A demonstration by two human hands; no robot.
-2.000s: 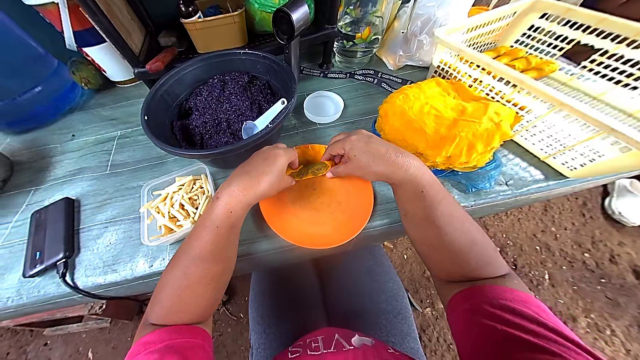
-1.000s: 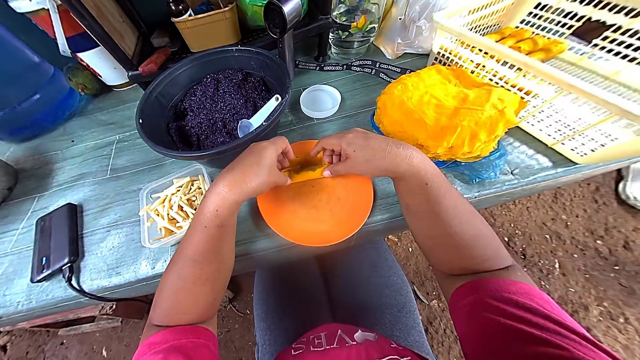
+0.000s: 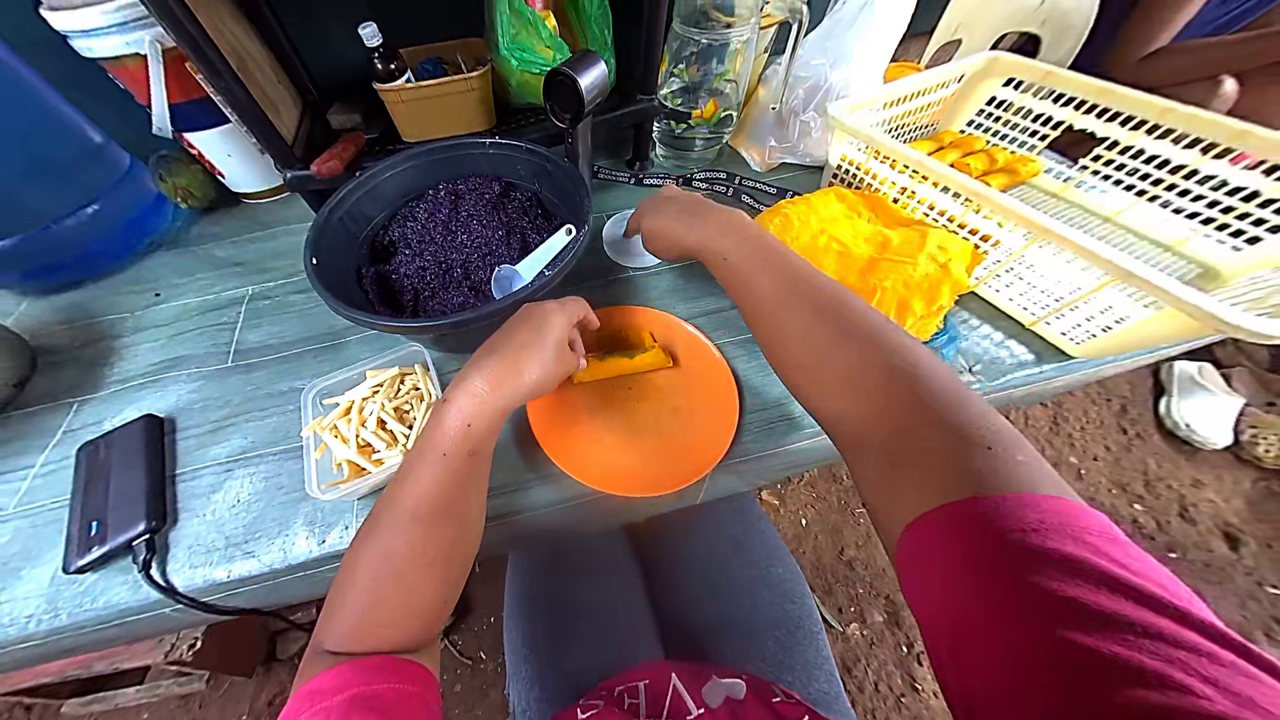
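Note:
On the round orange plate (image 3: 635, 440) lies a partly rolled yellow wrapper (image 3: 625, 362). My left hand (image 3: 535, 350) holds its left end between thumb and fingers. My right hand (image 3: 685, 225) is at the small round white container (image 3: 628, 240) beyond the plate, fingertips down at it; whether they grip anything is hidden. Left of that container, a dark basin (image 3: 450, 320) holds purple grated filling (image 3: 455, 235) and a white plastic scoop (image 3: 535, 262). A stack of yellow wrappers (image 3: 875, 250) sits to the right, partly behind my right forearm. Pale strips fill a clear tub (image 3: 370, 425) by my left forearm.
A cream plastic basket (image 3: 1070, 270) with several yellow rolls (image 3: 975, 160) stands at the right. Behind are a glass pitcher (image 3: 700, 90), a plastic bag (image 3: 830, 90) and a tan box (image 3: 440, 100). A black power bank (image 3: 118, 492) with a cable lies left. A person's arm shows at upper right.
My right hand has left the wrapper and moved forward to the small white container. My left hand remains at the wrapper on the plate, which was held by both hands before.

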